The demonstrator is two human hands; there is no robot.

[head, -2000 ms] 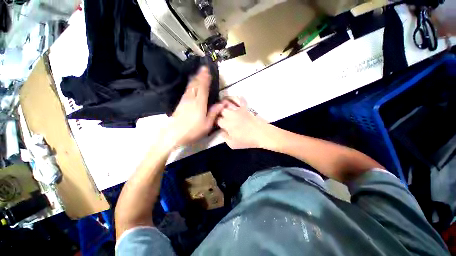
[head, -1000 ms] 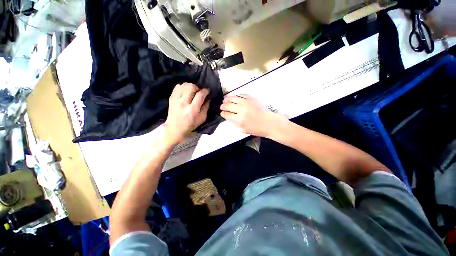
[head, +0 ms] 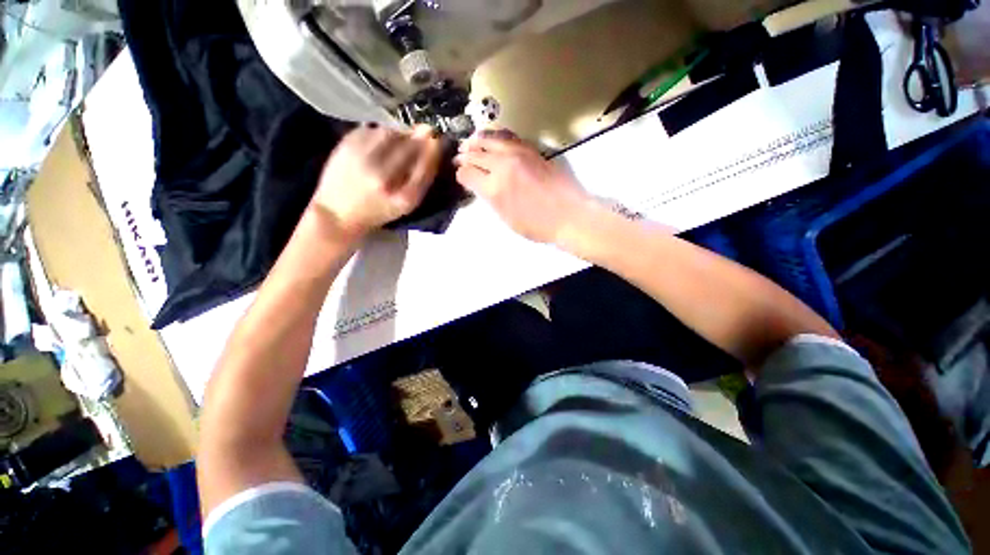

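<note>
The black garment piece (head: 233, 141) lies bunched on the white table left of the needle and reaches under the machine head. My left hand (head: 380, 173) is curled on the cloth close to the needle area, slightly blurred, with fingers bent. My right hand (head: 516, 184) is just right of the needle, its fingertips at the cloth's edge beside the presser foot (head: 447, 117). The fingertips of both hands are close together. Whether the right fingers pinch the cloth cannot be told. The sewing machine (head: 315, 49) stands over the cloth.
Black strips (head: 711, 100) lie right of the machine, near a green tool (head: 675, 78). A long black band (head: 858, 98) hangs over the table edge, with scissors (head: 929, 74) beyond it. A blue crate (head: 816, 266) is below right. Cardboard (head: 103, 314) and a white bundle (head: 81, 347) are at left.
Both hands have moved up towards the needle, and the cloth between them has moved with them. The black tab seen sticking out right of the presser foot no longer shows there.
</note>
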